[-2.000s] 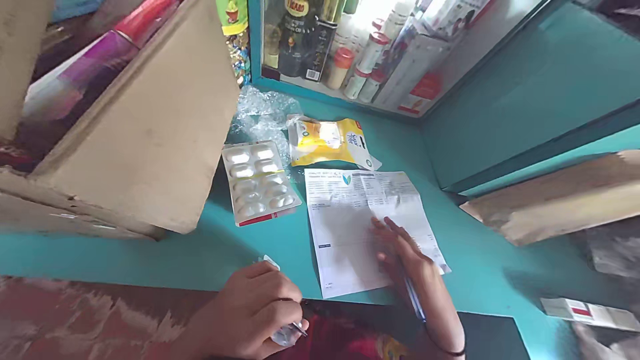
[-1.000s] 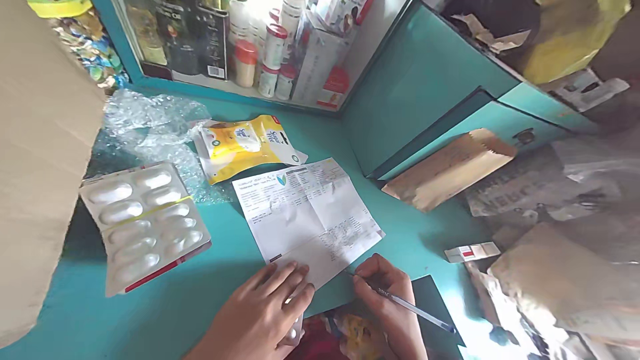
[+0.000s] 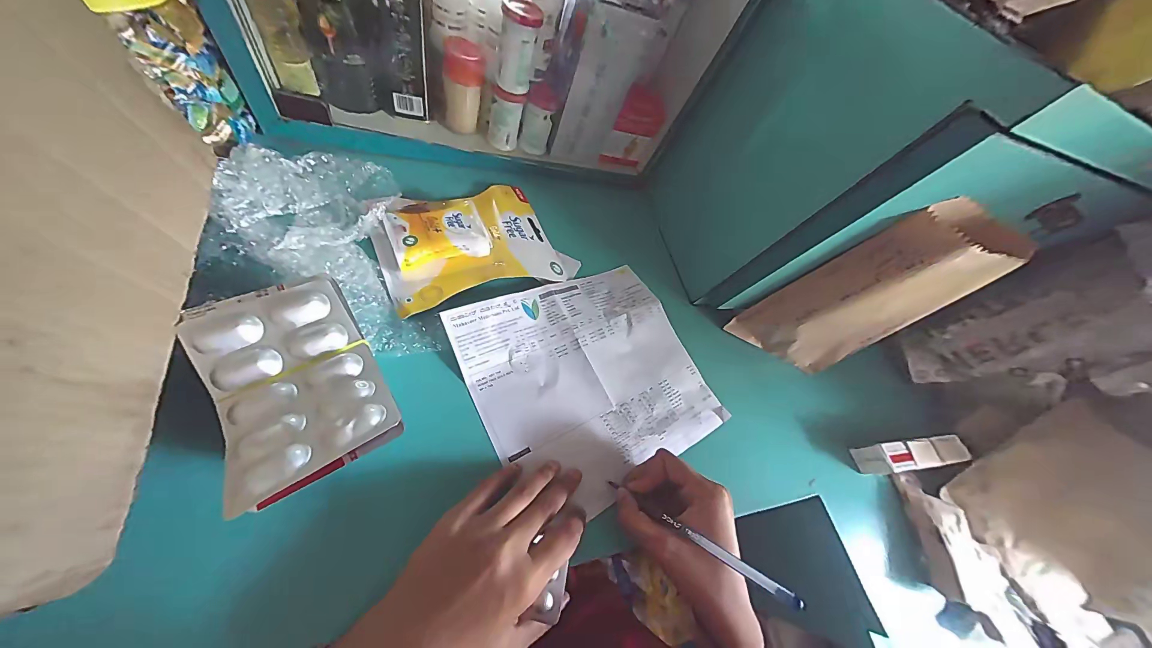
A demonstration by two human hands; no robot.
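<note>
A creased printed paper sheet (image 3: pixel 576 369) lies on the teal counter. My left hand (image 3: pixel 495 558) rests with its fingertips on the sheet's lower edge, and a small blister strip (image 3: pixel 551 596) shows beneath its thumb side; its hold on the strip is partly hidden. My right hand (image 3: pixel 688 531) grips a ballpoint pen (image 3: pixel 733 562), the tip at the lower part of the paper. Left of the sheet lie stacked silver blister packs (image 3: pixel 288 387) with a yellow rubber band around them. Above the sheet sits a yellow and white sweetener packet (image 3: pixel 477 247).
Crumpled clear bubble wrap (image 3: pixel 306 216) lies behind the blister packs. A cardboard box (image 3: pixel 90 270) stands at the left. Bottles and jars fill a cabinet (image 3: pixel 540 162) at the back. At the right are a brown paper bag (image 3: pixel 882 283) and a small white box (image 3: pixel 909 454).
My left hand has moved onto the paper's lower edge. The pen in my right hand now points at the sheet, where earlier that hand lay across it. The view has shifted to the right.
</note>
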